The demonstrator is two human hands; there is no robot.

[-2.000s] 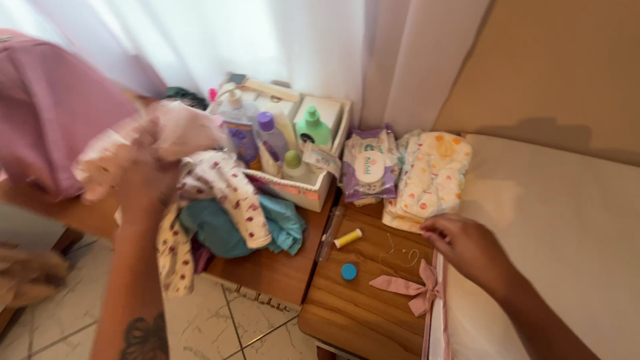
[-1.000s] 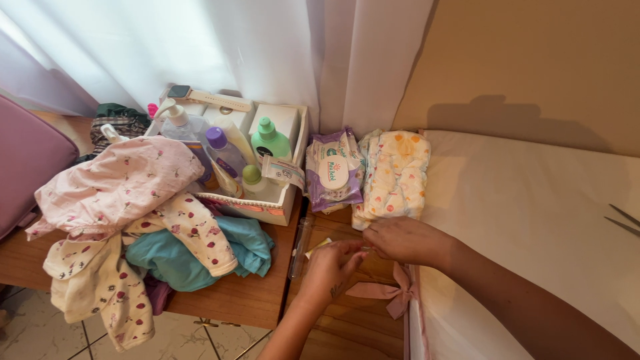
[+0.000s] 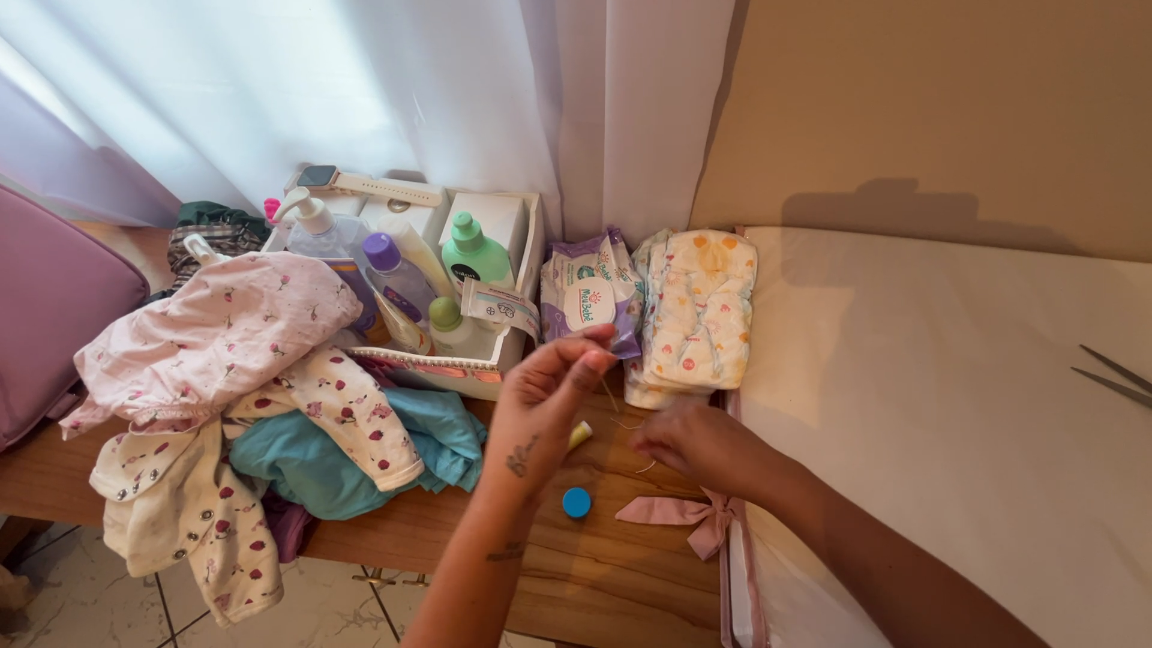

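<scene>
My left hand (image 3: 549, 400) is raised over the wooden top, thumb and fingertips pinched on a light thread (image 3: 610, 394) that hangs from them. Lower and to the right, my right hand (image 3: 688, 441) has its fingers curled close to the thread's loose curls; whether it holds any of it cannot be told. A small yellow spool (image 3: 580, 436) lies partly behind my left hand. Nearer to me is a round blue cap (image 3: 576, 502). A pink fabric bow (image 3: 715, 522) is tied at the edge of the white padded mat (image 3: 936, 405).
Behind my hands are a wipes pack (image 3: 589, 279) and folded diapers (image 3: 702, 306). A white box (image 3: 533, 270) holds bottles, a tube and a smartwatch (image 3: 364, 184). Baby clothes (image 3: 216, 333) are heaped at left beside a pink bag (image 3: 63, 315). Scissors (image 3: 1114, 373) lie on the mat at right.
The left hand was at the pink garment two seconds ago, then came over to the right hand on the wooden top. Since one second ago the two hands have moved apart, the left one higher.
</scene>
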